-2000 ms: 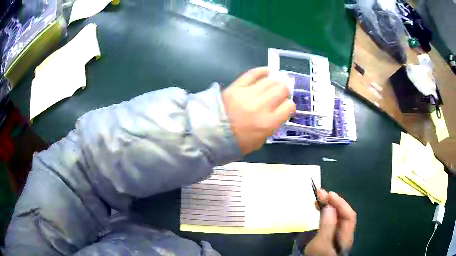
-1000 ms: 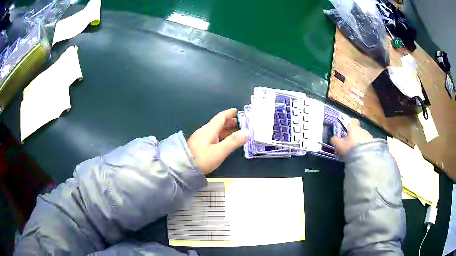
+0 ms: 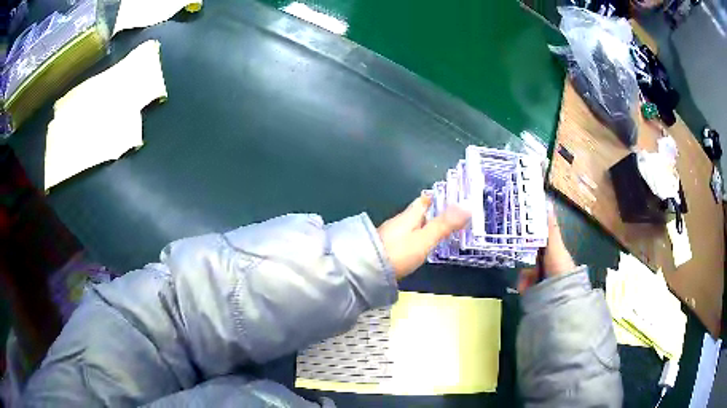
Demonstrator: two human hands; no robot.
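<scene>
A stack of white and lilac plastic front housings (image 3: 510,195) stands on the dark green mat, held between both hands. My left hand (image 3: 418,237) grips its left side, with the thumb over the near left part. My right hand (image 3: 550,253) is at its right side, its fingers partly hidden behind the stack. Tweezers cannot be made out now. The adhesive strip sheet (image 3: 446,343) lies in front of the stack, ruled with dark lines on its left part and blank on the right. My left sleeve covers its upper left corner.
Torn release paper (image 3: 100,115) and a strip sheet bundle (image 3: 56,60) lie at the left. More pale yellow papers (image 3: 646,307) are at the right. A brown board (image 3: 594,191) holds a dark box (image 3: 638,187) and a clear plastic bag (image 3: 602,64). A white cable end (image 3: 668,373) is lower right.
The left hand has gone from over the housings to the stack's left side. The right hand has left the sheet for its right side. The spread housings now sit closer together.
</scene>
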